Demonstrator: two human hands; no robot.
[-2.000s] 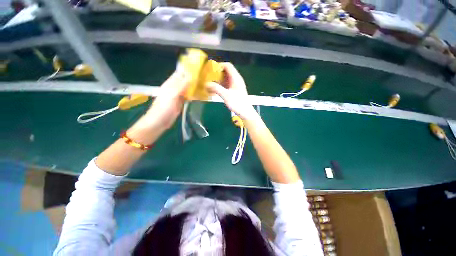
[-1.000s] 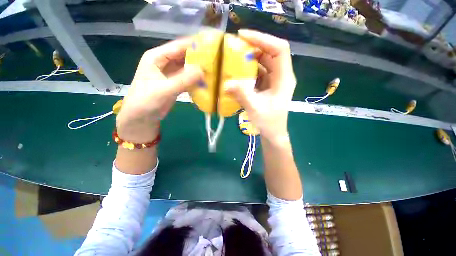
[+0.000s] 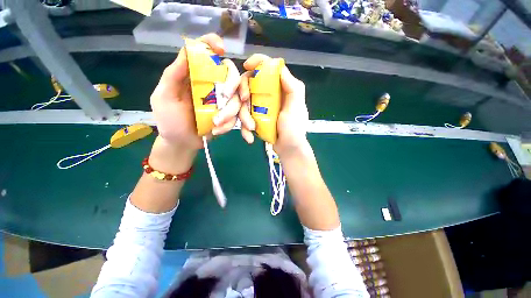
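Note:
My left hand [image 3: 174, 99] grips one yellow corded unit [image 3: 202, 87] with blue and red marks, its white cord hanging down. My right hand [image 3: 291, 110] grips a second yellow corded unit [image 3: 266, 99] with blue marks. The two units are apart, with my fingertips curled between them. Below my right hand a mostly hidden yellow unit [image 3: 276, 157] lies on the green strip, and white cords overlap there. A side-lying yellow unit [image 3: 131, 135] with a white loop rests left of my left hand by the rail.
Beyond the pale rail [image 3: 372, 127] lie several yellow units with cords. A clear plastic tray [image 3: 157, 29] is at the back. A black block [image 3: 395, 210] and small white piece [image 3: 386, 213] lie at right. An open carton [image 3: 413, 262] holds packed units. A dark shape is at the right edge.
The two yellow units were side by side with faces towards me; now they are separated and turned edge-on. Both hands have shifted left, and a dark shape has appeared at the right edge.

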